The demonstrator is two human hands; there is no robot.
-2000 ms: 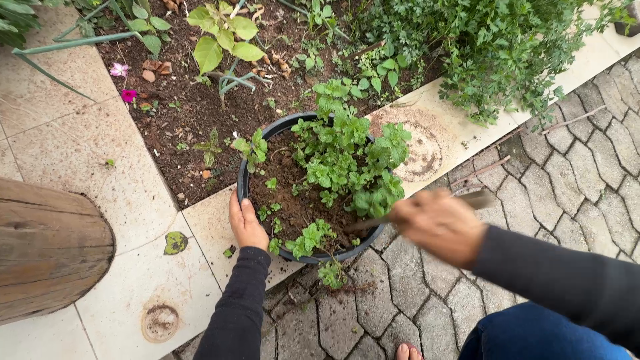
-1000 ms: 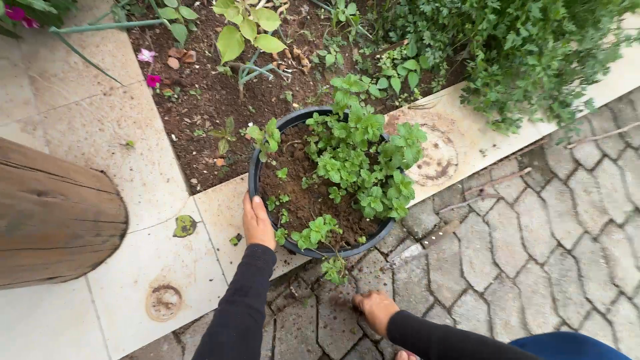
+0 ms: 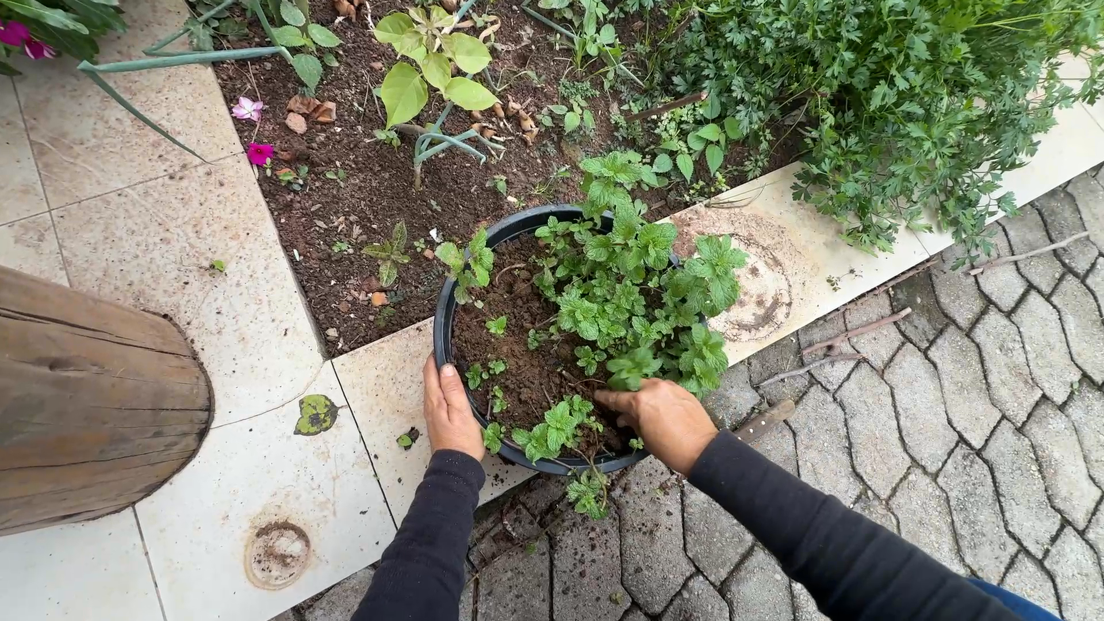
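Observation:
A round black plastic pot (image 3: 445,321) of brown soil (image 3: 522,362) and leafy green mint-like plants (image 3: 625,276) sits on the tiled ledge, its near side over the pavers. My left hand (image 3: 450,410) holds the pot's left side, thumb near the rim. My right hand (image 3: 660,418) reaches over the near right rim, index finger at the soil beneath the leaves; its other fingertips are partly hidden. A tool's wooden handle (image 3: 766,420) shows on the pavers just right of my right hand; the rest of it is hidden.
A planted soil bed (image 3: 345,216) lies behind the pot, with dense parsley-like foliage (image 3: 871,112) at upper right. A thick wooden post (image 3: 95,401) stands at left on pale tiles (image 3: 172,224). Twigs (image 3: 854,332) lie on the grey pavers (image 3: 975,388).
Two seconds ago my right hand held a tool at the soil; one second ago it was down by the pavers, below the pot. Now it is in the pot. My left hand stays on the pot.

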